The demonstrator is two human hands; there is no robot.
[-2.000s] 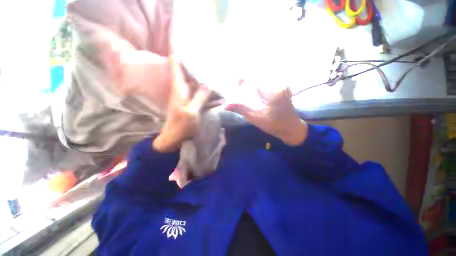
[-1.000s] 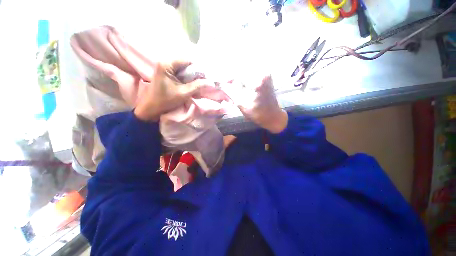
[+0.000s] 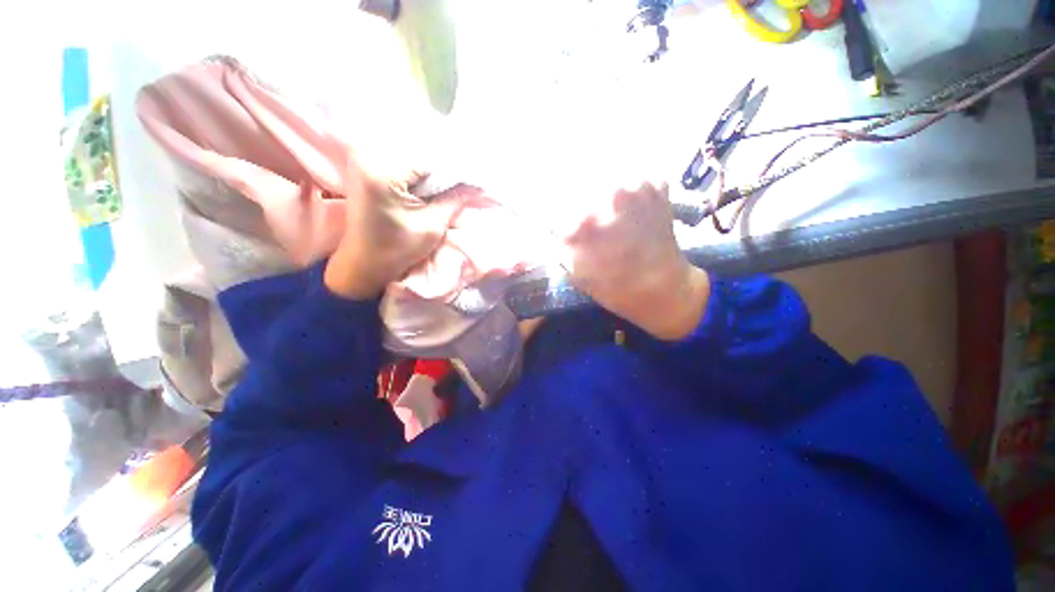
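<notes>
The pale pink and greyish garment (image 3: 260, 174) lies bunched over the table's left part, and its end hangs over the front edge. My left hand (image 3: 391, 231) grips the garment's pink side near the table edge. My right hand (image 3: 631, 249) is just right of the cloth, over the table edge, with fingers curled in; glare hides whether it pinches anything. The dark thread snips (image 3: 720, 137) lie on the table beyond my right hand, blades pointing away, untouched.
Scissors with yellow and red handles (image 3: 773, 21) and a dark-handled tool (image 3: 857, 46) lie at the far right. Thin cords (image 3: 810, 156) run right from the snips. A pale green oval object (image 3: 430, 52) stands beyond the garment. The grey table edge (image 3: 856, 231) runs in front.
My right hand has curled its fingers and shows its back. My left hand keeps the garment, which has shifted towards me since the first frame, with more pink cloth bunched at the hand.
</notes>
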